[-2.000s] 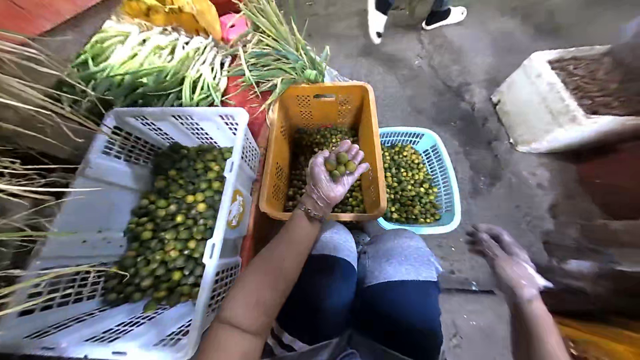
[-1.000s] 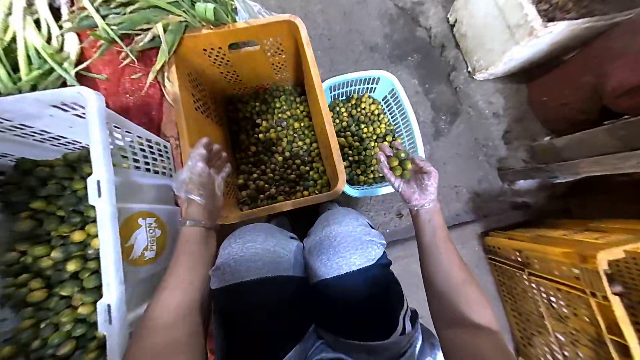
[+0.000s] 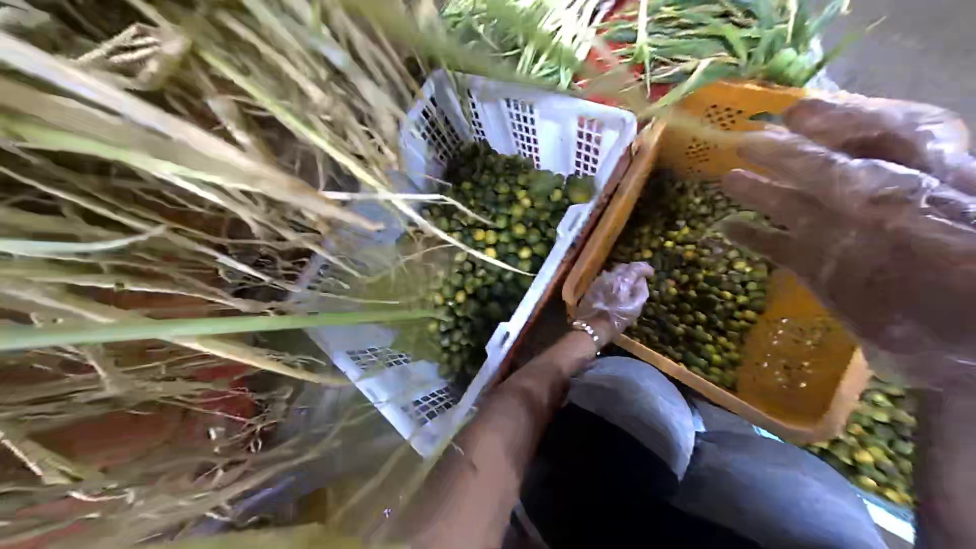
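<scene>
My left hand (image 3: 616,293), in a clear plastic glove, is over the near left edge of the orange plastic crate (image 3: 793,374); its fingers are curled, and whether they hold anything is hidden. Small green and yellow citrus fruits (image 3: 701,297) lie in that crate. Close to the camera, my right hand (image 3: 862,198), gloved too, is raised over the crate's right side, blurred; its palm side cannot be made out. More such fruits (image 3: 496,244) fill part of the white plastic crate (image 3: 526,130) to the left. A light-blue basket (image 3: 888,518) of fruits (image 3: 877,450) shows at the lower right.
Dry stalks and roots (image 3: 191,191) fill the left side, and some cross in front of the white crate. Green leafy stalks (image 3: 709,38) lie beyond the crates on red material. My knees (image 3: 640,404) are against the near side of the orange crate.
The view has swung left. My right hand, which held several fruits over the blue basket a second ago, is now raised near the camera. My left hand's fingers have curled.
</scene>
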